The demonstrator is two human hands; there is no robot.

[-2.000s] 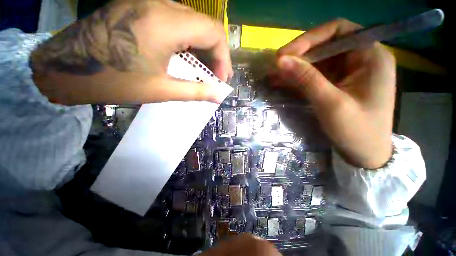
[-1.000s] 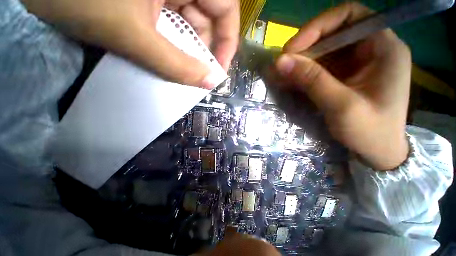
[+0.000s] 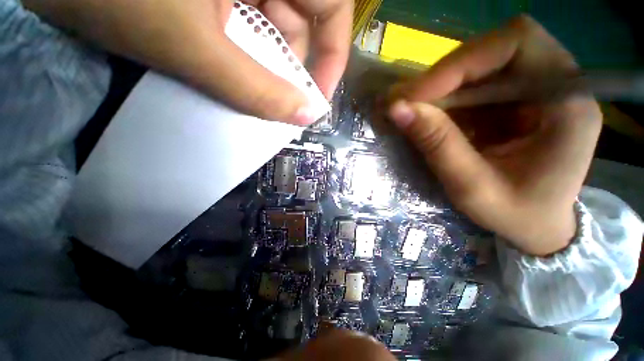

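Note:
My left hand (image 3: 240,63) pinches a white backing sheet (image 3: 176,162) at its corner; rows of small dark dots show along its upper end. My right hand (image 3: 505,134) holds grey tweezers (image 3: 607,86) by thumb and fingers; their handle is blurred, and their tip cannot be made out. Both hands are above the clear blister tray (image 3: 321,264), which holds circuit boards (image 3: 286,225) with silvery and brownish rectangles in its pockets. The sheet covers the tray's upper left part. Glare whitens the tray between the hands.
A green bench top (image 3: 452,15) and a yellow strip (image 3: 420,46) lie behind the tray. Thin yellow lines (image 3: 364,15) show at the top. A piece of skin (image 3: 339,347), whose owner I cannot tell, shows at the bottom edge. White smock sleeves are at both sides.
The sheet and my left hand came closer and moved up and left, then slightly right. My right hand moved right and a little down, and the tweezers' handle tilted lower.

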